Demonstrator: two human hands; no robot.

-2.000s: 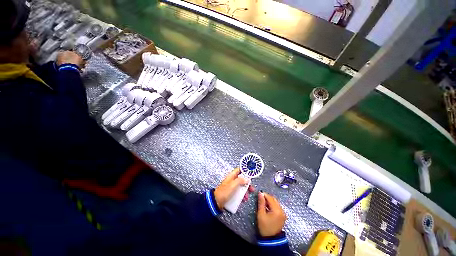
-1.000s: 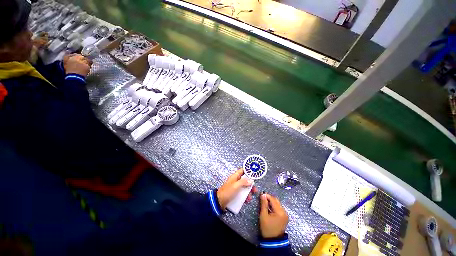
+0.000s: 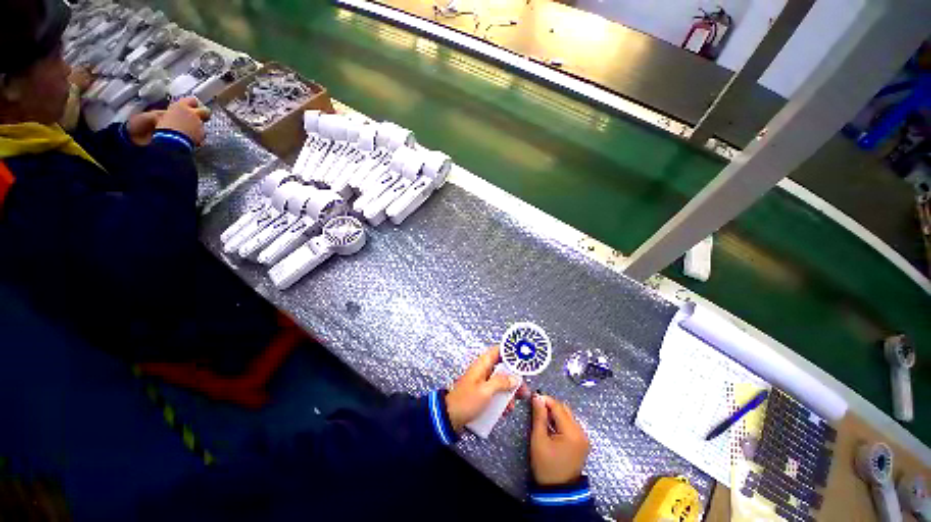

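A white handheld fan (image 3: 526,350) is held face up, its round slotted head pointing away from me and its hub dark blue. My left hand (image 3: 475,389) is closed around its handle. My right hand (image 3: 557,440) is just right of the handle, with thumb and fingertips pinched together. A tiny dark piece seems to show at the fingertips, too small to make out clearly. A small pile of shiny dark-and-silver caps (image 3: 588,367) lies on the mat right of the fan head.
Waiting fans (image 3: 378,168) and a nearer fan group (image 3: 296,229) lie left. A parts box (image 3: 271,99) and a neighbouring person are beyond. Paper sheets (image 3: 686,393), a pen (image 3: 737,414), a sticker sheet (image 3: 791,454) and a yellow object (image 3: 669,502) lie right. A pale post (image 3: 755,148) crosses the belt.
The held fan has moved slightly down and right, and its hub looks different. The neighbour's hands have moved right and up. Fans on the belt have shifted down and right.
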